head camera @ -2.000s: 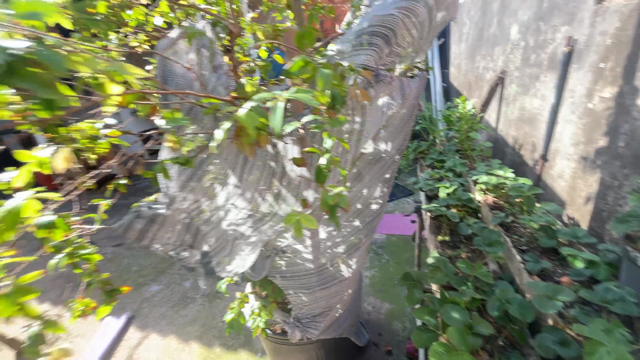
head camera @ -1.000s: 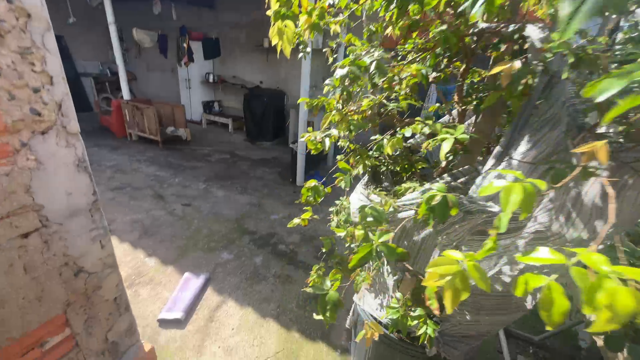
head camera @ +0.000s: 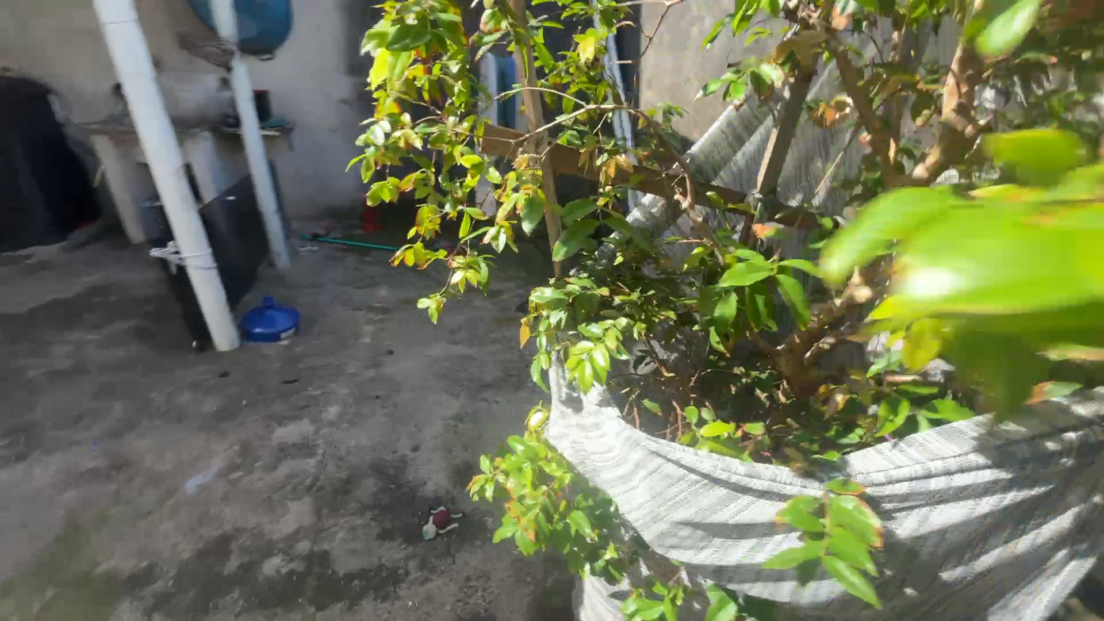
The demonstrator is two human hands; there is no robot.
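Neither my left hand nor my right hand is in view. A whitish woven cloth (head camera: 733,509) hangs in a sagging curve around the lower part of a leafy shrub (head camera: 802,354) at the right. Another stretch of striped cloth (head camera: 828,129) rises behind the branches. A wooden bar (head camera: 673,183) crosses behind the leaves. Blurred green leaves (head camera: 975,250) are close to the camera at the right edge.
Two white poles (head camera: 172,181) (head camera: 252,138) stand at the left on a rough concrete floor (head camera: 345,431). A blue plastic container (head camera: 271,321) sits at the nearer pole's foot. Behind are a dark panel (head camera: 233,250), a table (head camera: 112,138) and a hanging blue basin (head camera: 250,21). A small reddish object (head camera: 442,519) lies on the floor.
The view has swung strongly. The planted bed seen two seconds ago and the rough wall edge and pale slab seen one second ago are out of view.
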